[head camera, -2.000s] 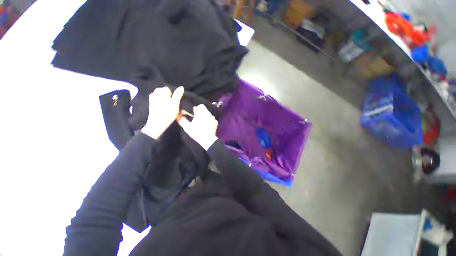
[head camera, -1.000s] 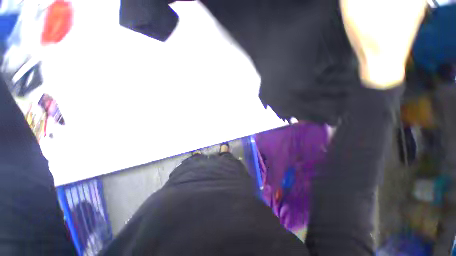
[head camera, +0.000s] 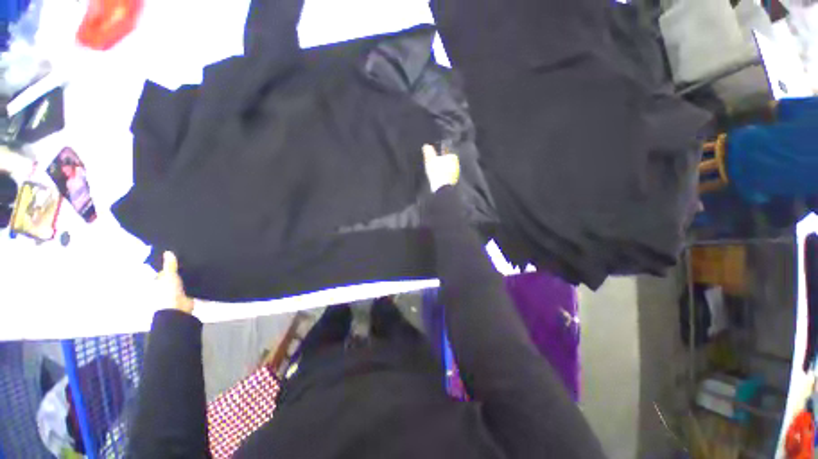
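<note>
A large black garment (head camera: 296, 170) lies spread across the white table (head camera: 72, 287), with a shinier dark inner side showing near its right part. My left hand (head camera: 174, 283) is at the garment's lower left corner, with its fingers on the edge. My right hand (head camera: 441, 168) is on the garment's right part, near the shiny dark cloth; its fingers are partly hidden and I cannot tell whether they pinch the cloth. A stack of black pieces (head camera: 574, 134) with layered edges lies to the right, touching or close to the garment.
A smartphone (head camera: 73, 184) and a tan-yellow item (head camera: 36, 211) lie at the table's left. An orange-red plastic piece (head camera: 108, 23) is at the far left. A purple bin (head camera: 552, 323) stands below the stack. A blue crate (head camera: 90, 385) is on the floor at lower left.
The view has turned back over the table. The black garment now lies spread in front of me, where bare table showed before. Both hands are now on it, wide apart.
</note>
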